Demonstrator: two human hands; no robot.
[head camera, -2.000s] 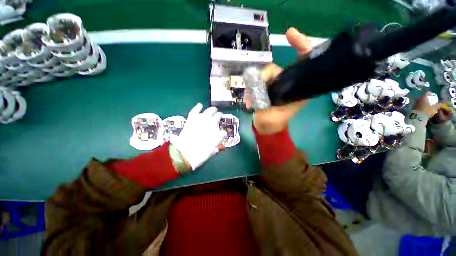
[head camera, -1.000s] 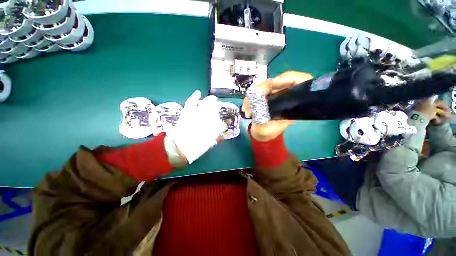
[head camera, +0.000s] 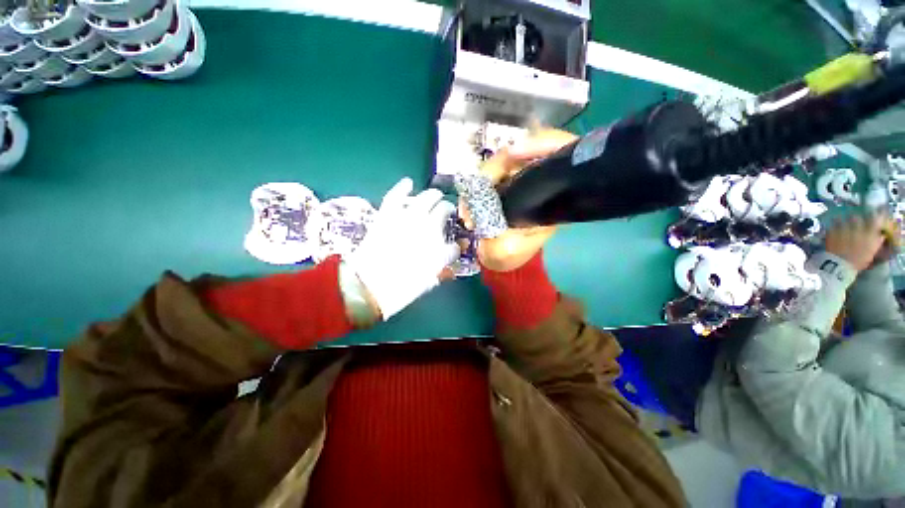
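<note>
My left hand (head camera: 402, 248), in a white glove, holds a white housing shell (head camera: 464, 264), mostly hidden under the fingers and the tool. My bare right hand (head camera: 516, 243) is closed around the silver-grey wrapped grip of the black electric screwdriver (head camera: 605, 169), which lies slanted with its body to the right. Its tip is over the shell; the bit itself is hard to make out. Two more white shells, one round-to-oval (head camera: 283, 222) and one beside it (head camera: 342, 227), lie open side up just left of my glove.
The grey screw feeder (head camera: 518, 87) stands beyond my hands. Stacked shells (head camera: 149, 38) are at the far left. Rows of white subassemblies with dark parts (head camera: 749, 273) lie at right. Another person's grey sleeve (head camera: 794, 342) and hands are at the right edge.
My right hand and the screwdriver have moved from beside the feeder's pickup block down and left onto the shell under my glove. My left hand still holds the shell. The camera view has shifted.
</note>
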